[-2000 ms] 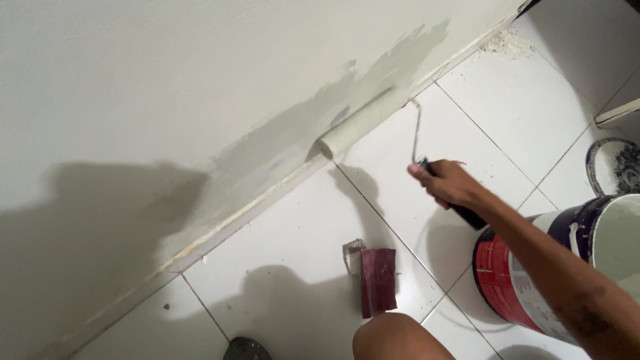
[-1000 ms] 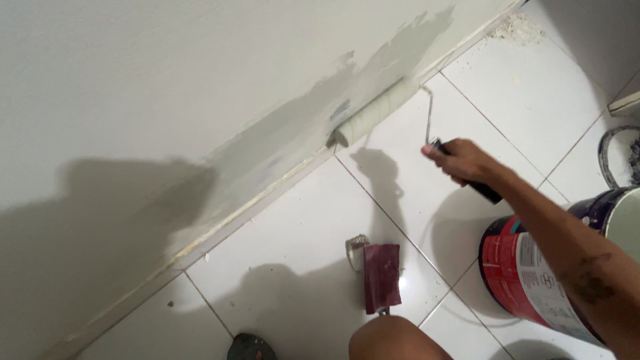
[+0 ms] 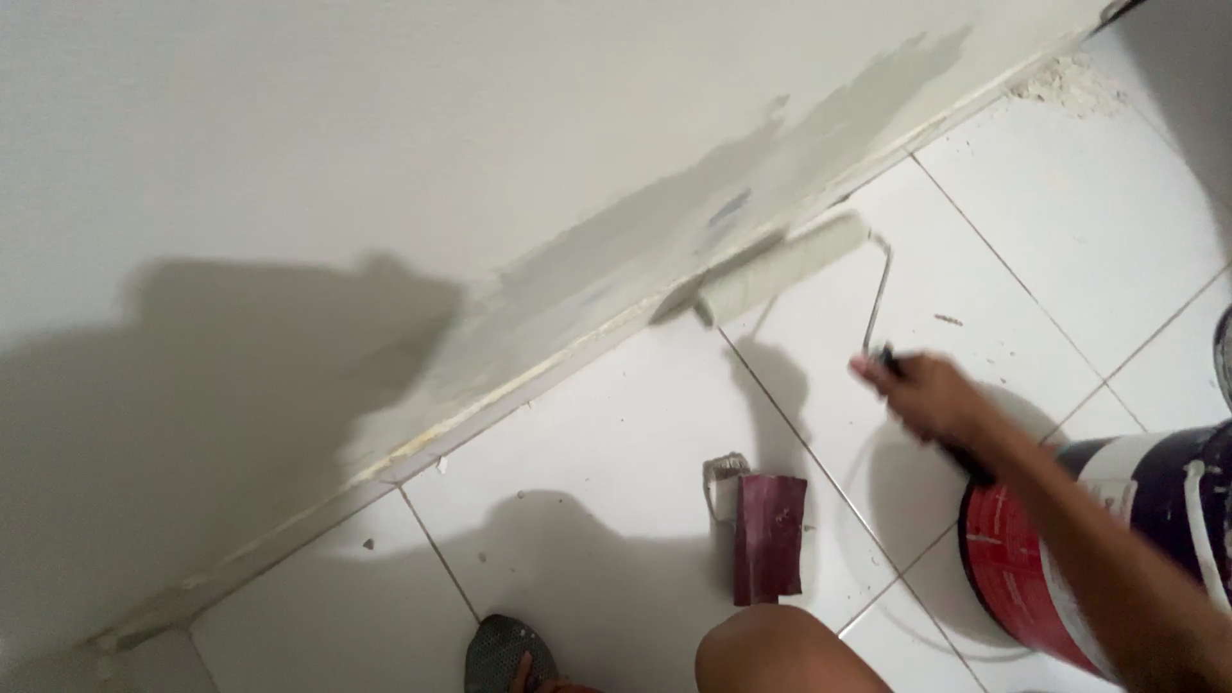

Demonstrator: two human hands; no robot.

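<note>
My right hand [image 3: 929, 395] grips the black handle of a paint roller [image 3: 784, 269]. The roller's pale sleeve lies lengthwise along the foot of the wall, over the white floor tiles, its wire frame bending back to my hand. A grey damp-looking patch [image 3: 635, 226] runs along the lower white wall [image 3: 385, 125]. Below the roller, a folded piece of dark red sandpaper [image 3: 770, 539] lies on the tiles, partly over a small whitish tool or brush that I cannot make out. My left hand is out of view.
A red, white and dark paint bucket [image 3: 1025, 568] stands at the right under my forearm. Whitish debris [image 3: 1068, 87] lies by the wall at the top right. My knee [image 3: 784, 654] and a foot in a dark perforated shoe [image 3: 505, 654] show at the bottom.
The roller was against the lower wall a second ago; now it is lower, away from the painted patch, over the wall's foot and floor. My right hand has moved down with it.
</note>
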